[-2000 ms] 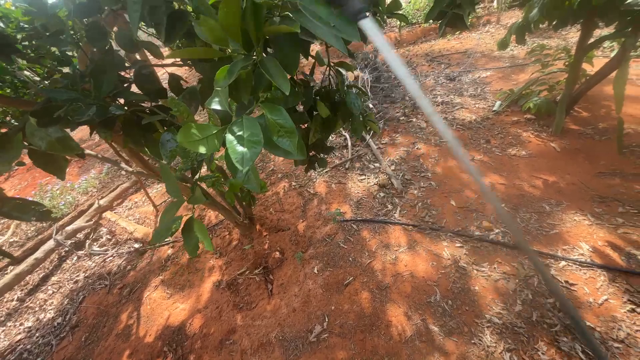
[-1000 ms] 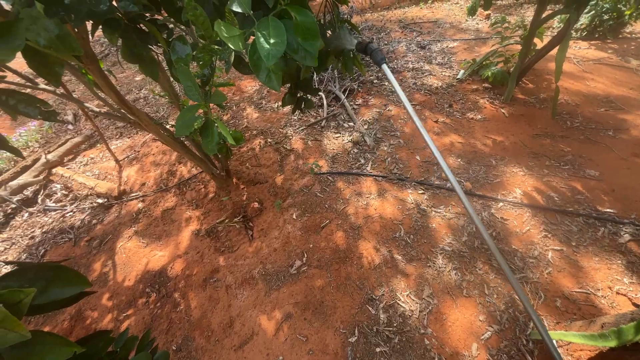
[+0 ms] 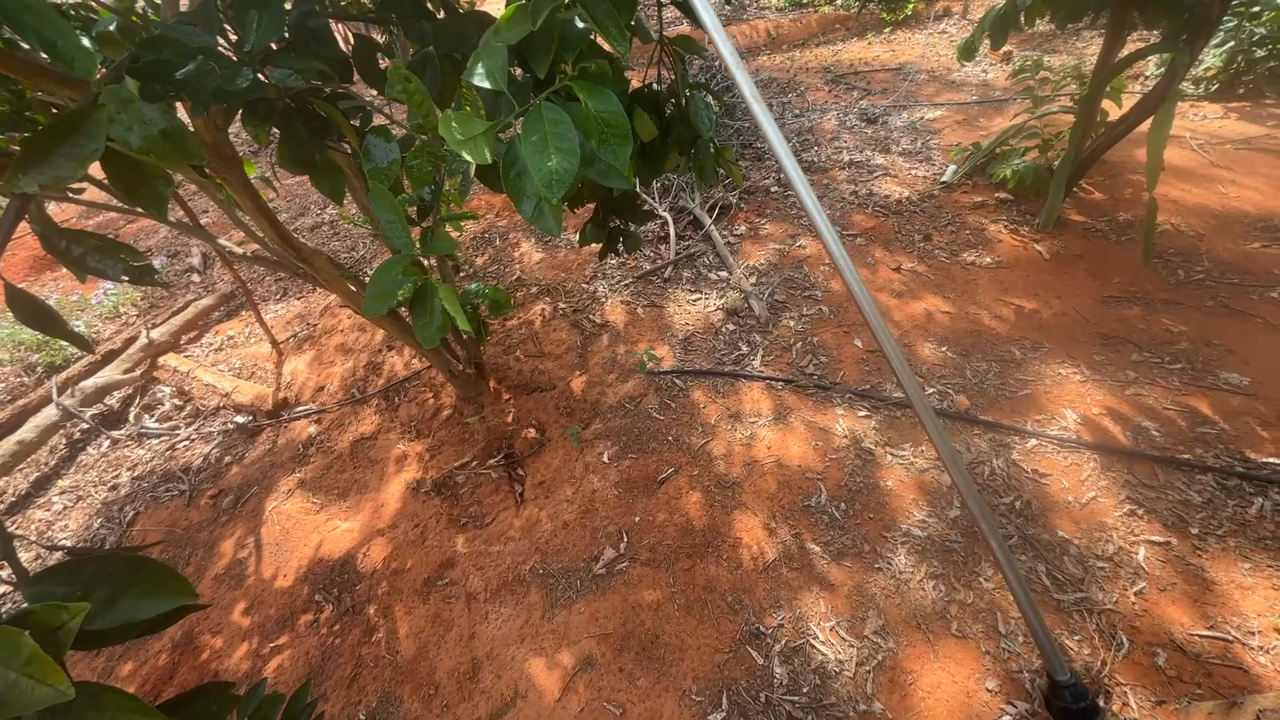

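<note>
A straight metal spray lance (image 3: 880,325) slants across the right half of the head view, from the top middle down to a black fitting (image 3: 1070,697) at the lower right edge. Its far end is out of frame at the top. Neither of my hands shows, so what holds the lance is hidden. To its left stands a leafy tree with glossy green leaves (image 3: 550,150) and a slanting brown trunk (image 3: 340,280) rooted in reddish soil.
A black irrigation hose (image 3: 800,381) lies across the soil beneath the lance. Cut branches (image 3: 115,375) rest at the left. Another tree's stems (image 3: 1095,120) rise at the upper right. Leaves (image 3: 110,600) poke in at the lower left. Dry leaf litter (image 3: 830,655) covers parts of the ground.
The lance's far end, with its dark nozzle, showed near the leaves one second ago and is now above the frame. The black fitting has come into view at the lower right.
</note>
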